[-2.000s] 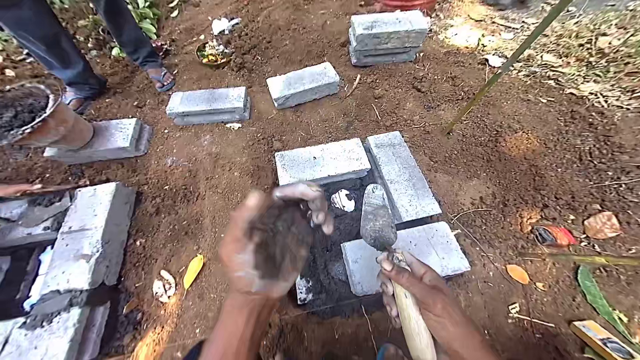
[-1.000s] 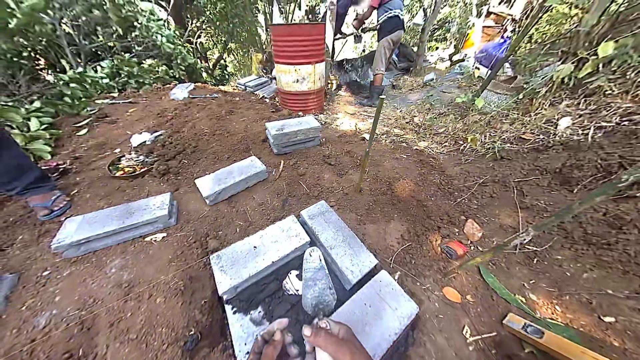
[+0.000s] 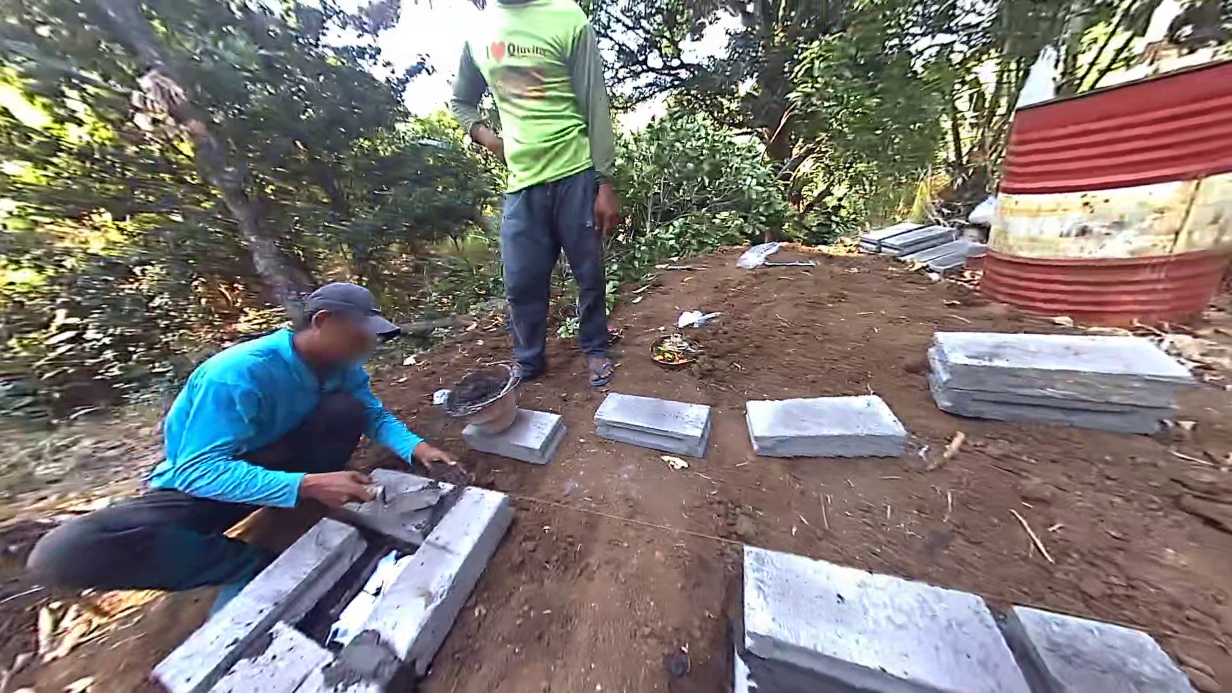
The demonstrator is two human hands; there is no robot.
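Note:
Neither my left hand nor my right hand shows in the head view, so what they hold or touch is hidden. The tops of two concrete blocks, a larger one (image 3: 866,616) and a smaller one (image 3: 1097,654), lie at the lower right edge, nearest to me. At the lower left, more blocks form a rectangle around a mortar-lined gap, with a long block (image 3: 443,568) on its right side. A crouching person in a blue shirt (image 3: 231,414) has both hands at its mortar-covered far block (image 3: 399,510).
A bucket of mortar (image 3: 493,409) rests on a block (image 3: 520,436). Beyond stand a person in a green shirt (image 3: 539,96) and a red drum (image 3: 1107,192). Single blocks (image 3: 654,422) (image 3: 826,425) and a stack (image 3: 1059,380) sit on soil. A string (image 3: 626,520) runs low between the block structures.
The view has swung up and left, bringing two people into sight. My hands and the trowel, seen over the near blocks before, have left the view.

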